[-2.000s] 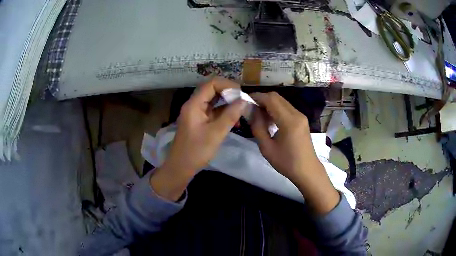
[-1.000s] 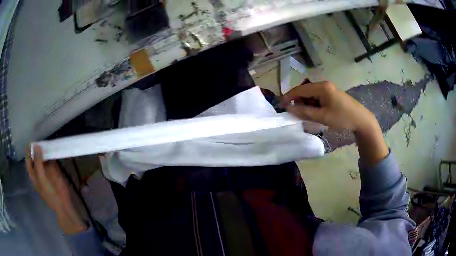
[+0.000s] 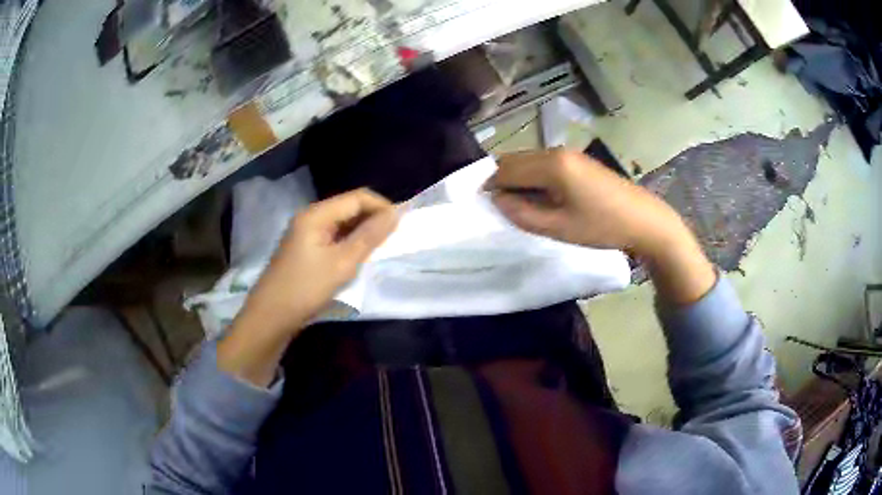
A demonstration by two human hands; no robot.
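Observation:
A white cloth piece [image 3: 464,276] lies across my lap, over striped dark cloth [image 3: 464,416]. My left hand [image 3: 334,251] pinches a white cloth edge between thumb and fingers, left of centre. My right hand [image 3: 571,198] pinches white cloth by its raised corner, right of centre. A short stretch of cloth edge spans between the two hands. I cannot tell whether this edge belongs to the white strip or to the piece on my lap. The fingertips of both hands are slightly blurred.
The pale machine table [image 3: 106,164] curves across the upper left, with an orange-brown patch [image 3: 252,128] at its edge. A white bundle [image 3: 12,406] shows at the far left. A dark speckled cloth [image 3: 725,198] lies on the floor at right. A stool-like frame [image 3: 711,48] stands at upper right.
The white strip was stretched wide between my hands a second ago and no longer shows stretched out. My left hand has moved right, close to my right hand. Earlier, both hands were nearer the table edge.

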